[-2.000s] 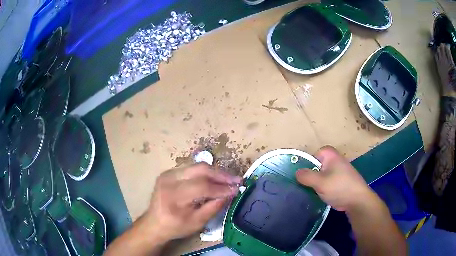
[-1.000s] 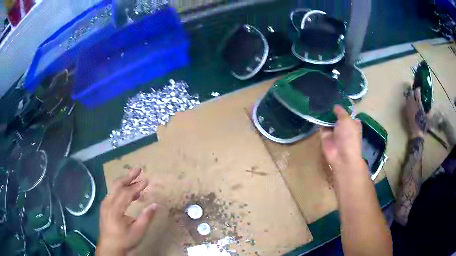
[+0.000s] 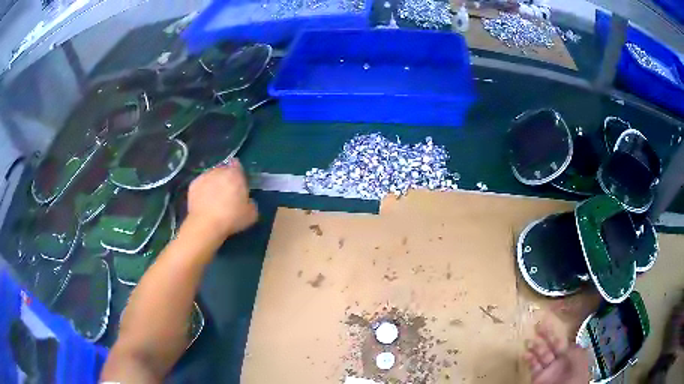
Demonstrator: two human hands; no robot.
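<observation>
Green housings with pale rims and dark middles lie piled at the left. My left hand (image 3: 221,199) reaches to this pile, its fingers closed at the lower rim of one housing (image 3: 217,137); the fingertips are partly hidden. My right hand (image 3: 556,358) is low at the right, blurred and empty, its fingers apart. It is beside a housing with a dark recessed panel (image 3: 616,335). Another housing (image 3: 606,247) leans, tilted, over a flatter one (image 3: 551,253) at the right.
A heap of small silver fittings (image 3: 382,166) lies behind the tan cardboard (image 3: 390,244). A blue bin (image 3: 375,109) stands behind the heap. Two white discs (image 3: 386,332) sit on the stained cardboard. More housings (image 3: 538,146) and a metal upright (image 3: 611,54) are at the back right.
The housing from my right hand now leans on another at the right, and that hand has let go and come back. My left hand has reached to the left pile. The view has turned left.
</observation>
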